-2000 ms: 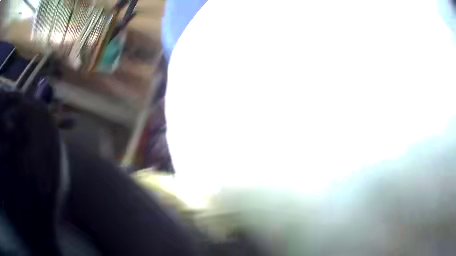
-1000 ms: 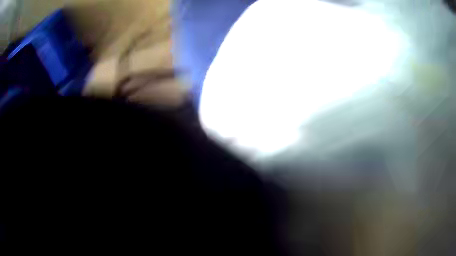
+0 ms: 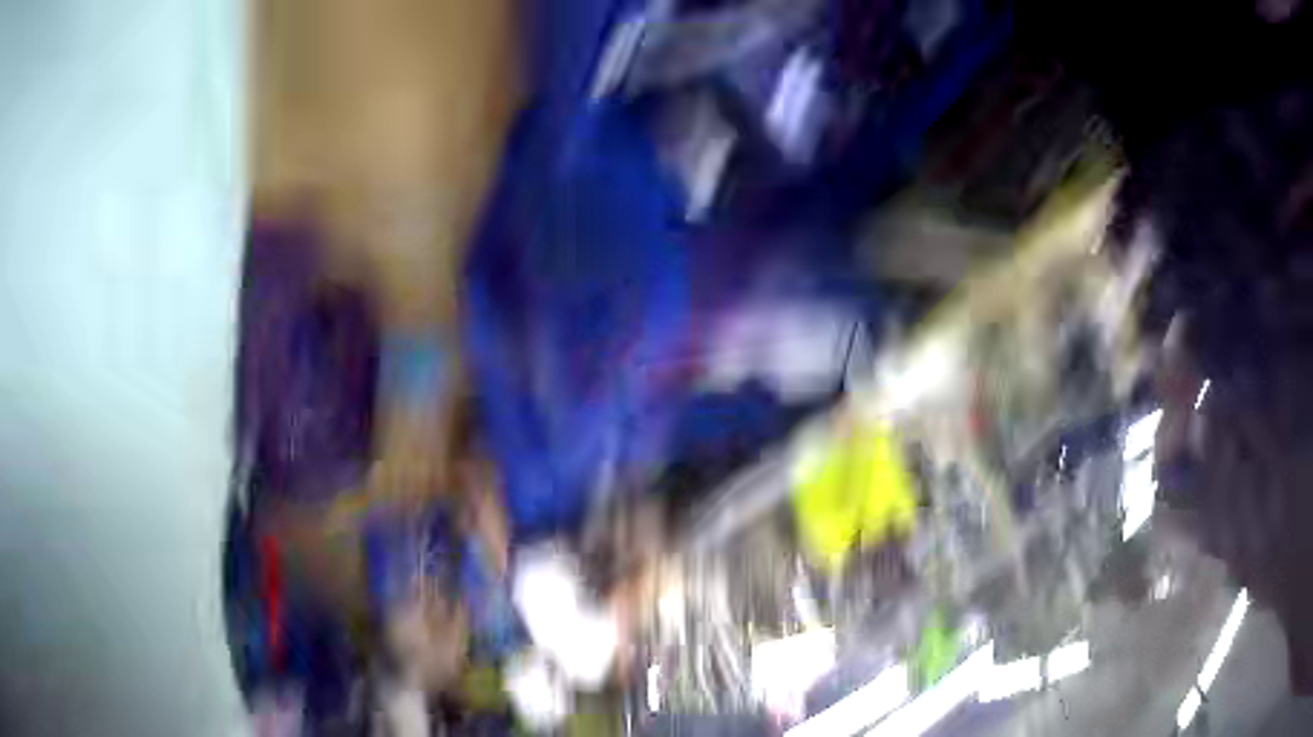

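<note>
The view is strongly blurred and tilted. Neither of my hands can be made out. A pale, bluish-white surface (image 3: 115,360) fills the left edge, close to the camera; I cannot tell what it is. Beside it hangs or lies a dark purple cloth-like thing (image 3: 305,360). A large deep blue thing (image 3: 583,288), perhaps a plastic crate, stands right of it; its details are smeared.
A tan floor area (image 3: 382,115) shows at the top left. A bright yellow patch (image 3: 854,493) lies right of centre. Bright ceiling lights (image 3: 864,703) run along the bottom. A large dark shape (image 3: 1238,288) covers the right side.
The camera has swung round sharply. The glaring white area and the black shape at lower left are gone; the blue thing now shows near the centre, with the workshop and lights beyond.
</note>
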